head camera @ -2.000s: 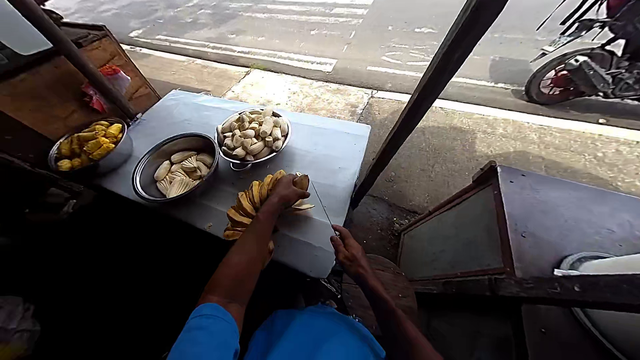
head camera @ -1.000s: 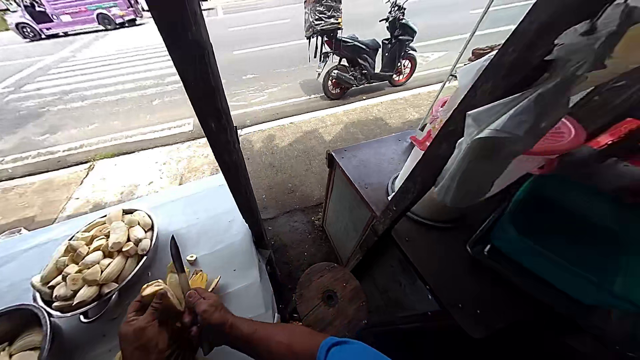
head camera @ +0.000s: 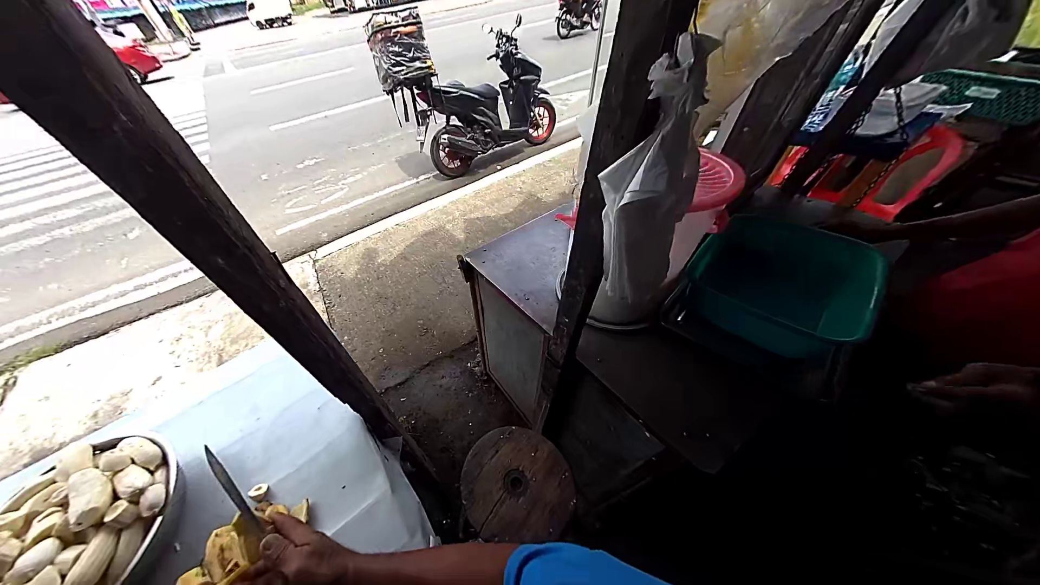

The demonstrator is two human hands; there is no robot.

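Note:
At the lower left, my right hand [head camera: 299, 554] is shut on a knife [head camera: 227, 481], its blade pointing up and left over the table [head camera: 325, 463]. Against the blade and fingers are yellow banana pieces or peels [head camera: 223, 554]; which of them is held is unclear. A small cut end [head camera: 258, 491] lies on the table beyond the knife. Left of them stands a metal bowl [head camera: 172, 496] heaped with peeled banana pieces [head camera: 89, 497]. My left hand is outside the view.
A dark wooden post [head camera: 195, 236] slants across the table's corner. Beside it are a round wooden stool [head camera: 517, 485] and a metal-topped cabinet [head camera: 520, 260]. A green basin [head camera: 788, 280] and hanging plastic bag [head camera: 646, 203] are right; another person's hand [head camera: 979, 386] shows there. A scooter [head camera: 487, 101] stands roadside.
The view has swung right, bringing in the basin and another person. My left hand, seen beside the knife earlier, is out of view. The knife remains in my right hand.

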